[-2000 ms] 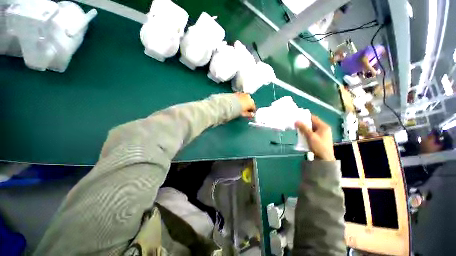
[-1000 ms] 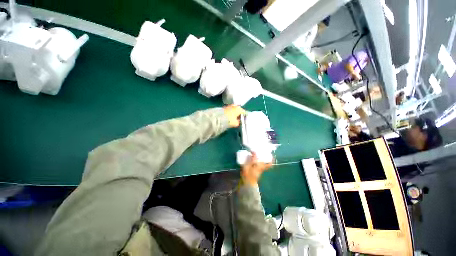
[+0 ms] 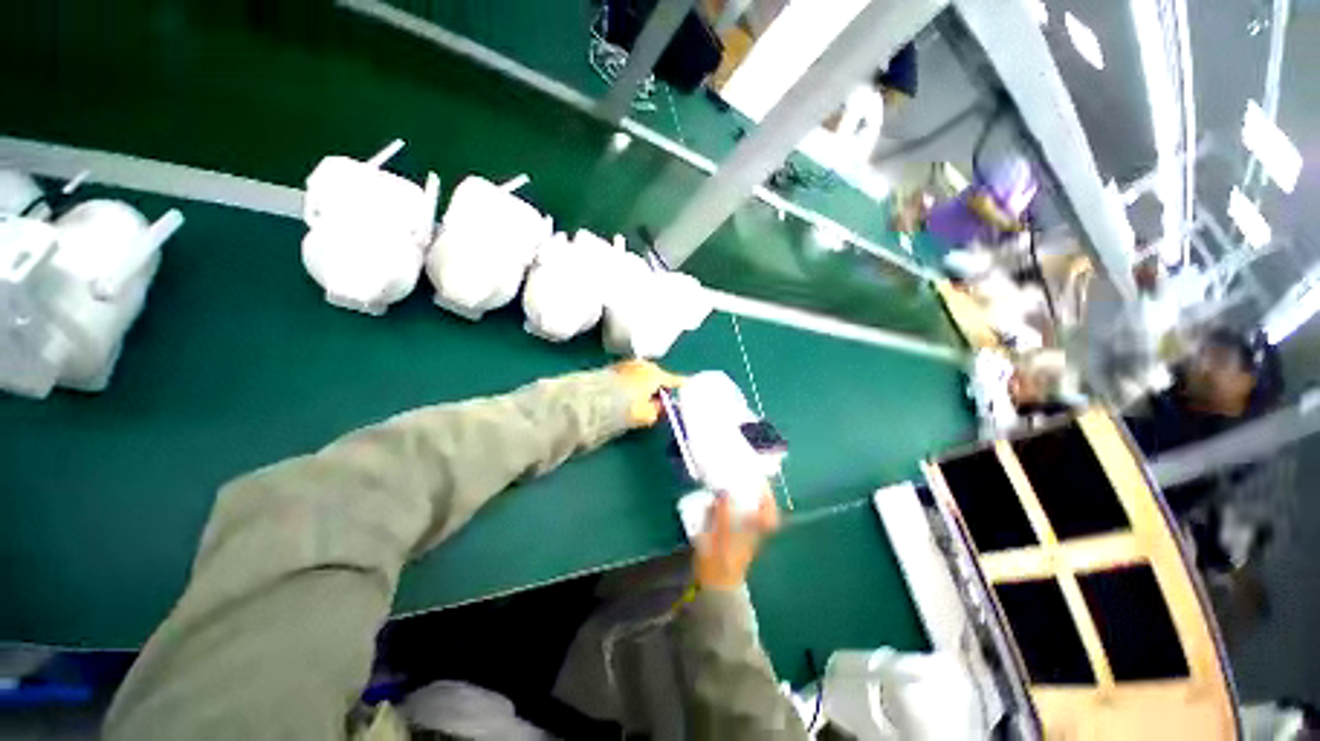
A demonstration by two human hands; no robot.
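A white security camera (image 3: pixel 720 434) with a dark lens face is held over the green bench top (image 3: pixel 290 434), tilted. My left hand (image 3: pixel 643 392) grips its upper left side at the flat bracket edge; the fingertips are partly hidden. My right hand (image 3: pixel 734 542) is closed around its lower end and is slightly blurred. Several similar white cameras (image 3: pixel 487 248) with thin antennas stand in a row beyond my left arm.
More white cameras (image 3: pixel 94 290) stand at the far left and others (image 3: pixel 883 695) at the bottom, by a keyboard (image 3: pixel 927 579) and monitor (image 3: pixel 1086 565). A grey post (image 3: pixel 782 130) crosses behind the row. People are at the right.
The held camera has turned from lying sideways to pointing down the picture, and the right hand has moved left with it. The view has shifted, showing the row lower and farther left.
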